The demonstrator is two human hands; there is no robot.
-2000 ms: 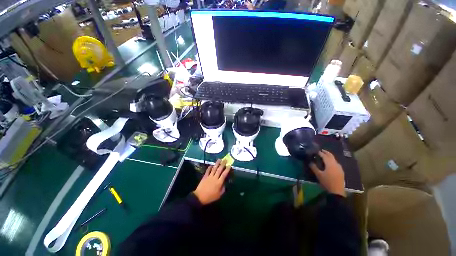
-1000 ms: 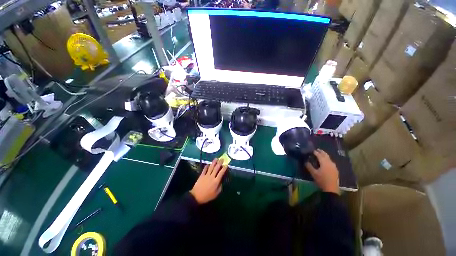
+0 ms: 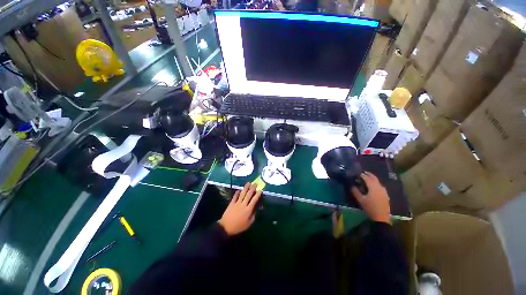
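My right hand (image 3: 372, 199) rests on a dark computer mouse (image 3: 360, 184) on the black mouse pad (image 3: 398, 190), just beside the black head of the rightmost white camera (image 3: 338, 161). My left hand (image 3: 240, 208) lies with fingers apart at the bench's front edge, fingertips by a small yellow tag (image 3: 258, 183); whether it pinches anything cannot be seen. Three more dome cameras stand to the left: one (image 3: 277, 152) in the middle, one (image 3: 240, 145) beside it and one (image 3: 183, 135) further left. The monitor (image 3: 297, 55) shows a dark picture with a white border.
The keyboard (image 3: 285, 108) lies under the monitor. A power supply (image 3: 382, 124) stands right of it. A white strip (image 3: 86, 233), yellow-black stick (image 3: 126, 225), dark thin tool (image 3: 102, 250) and yellow tape roll (image 3: 86, 283) lie left. An open carton (image 3: 461, 253) stands lower right.
The whole view has shifted slightly, moving the scene a little left in the picture. Both hands keep the same places on the bench. The monitor picture looks unchanged.
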